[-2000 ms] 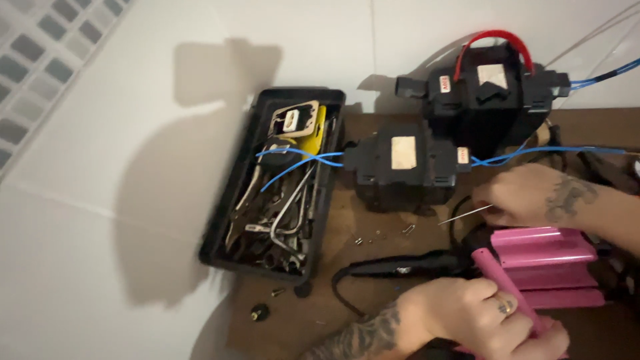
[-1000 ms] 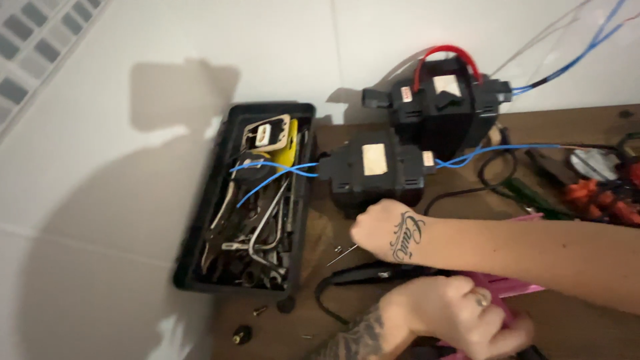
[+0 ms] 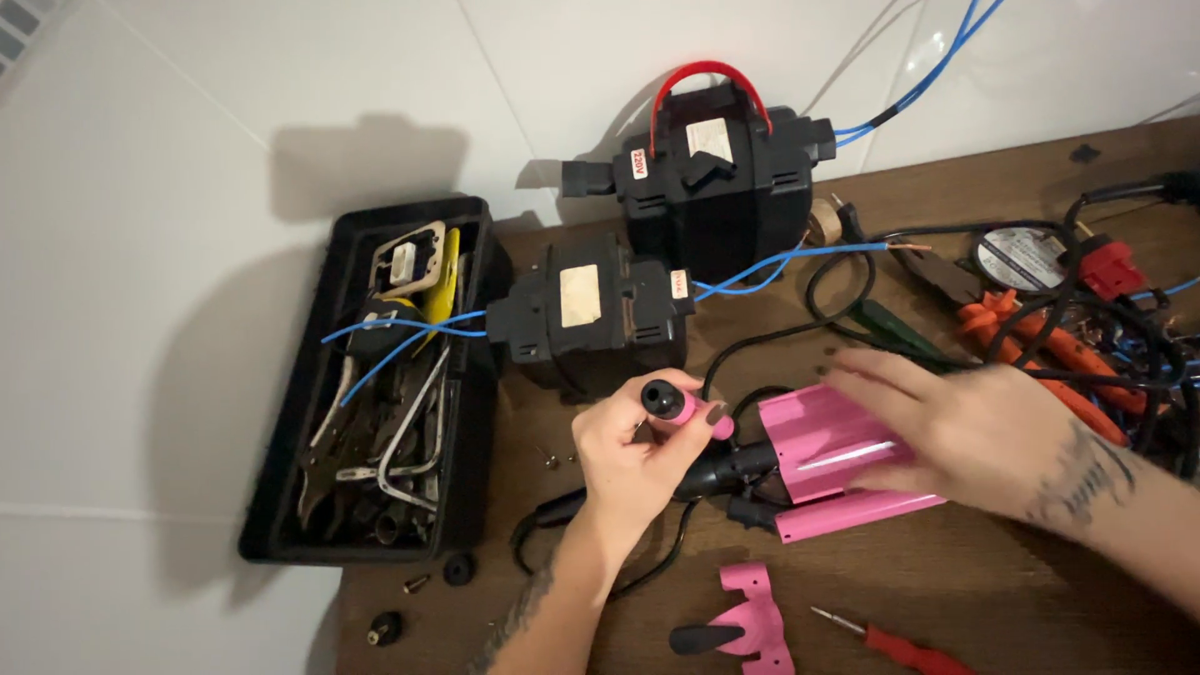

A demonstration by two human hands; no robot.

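My left hand [image 3: 628,445] is closed around a pink tube [image 3: 698,412] with a black end cap, tilted toward the camera. My right hand [image 3: 956,436], slightly blurred, lies with its fingers over the pink barrels of a hair waver [image 3: 825,445]; whether it grips them is unclear. The waver's black handle [image 3: 708,476] passes behind my left hand. Below, a pink bracket-like part [image 3: 757,619] with a black lever rests on the wooden table, and a red-handled screwdriver [image 3: 900,647] lies to its right.
A black tool tray [image 3: 473,469] stands left, beside two black transformers [image 3: 600,309] [image 3: 722,178] with blue wires. Orange-handled pliers [image 3: 1059,352], a solder spool [image 3: 1020,260], a red plug [image 3: 1111,267] and tangled black cable lie right. Small screws [image 3: 551,460] and a black knob [image 3: 384,628] are on the table.
My right hand has moved right, from beside the smaller transformer to over the pink barrels. My left hand has come up with the pink tube. The bracket part and screwdriver have come into view.
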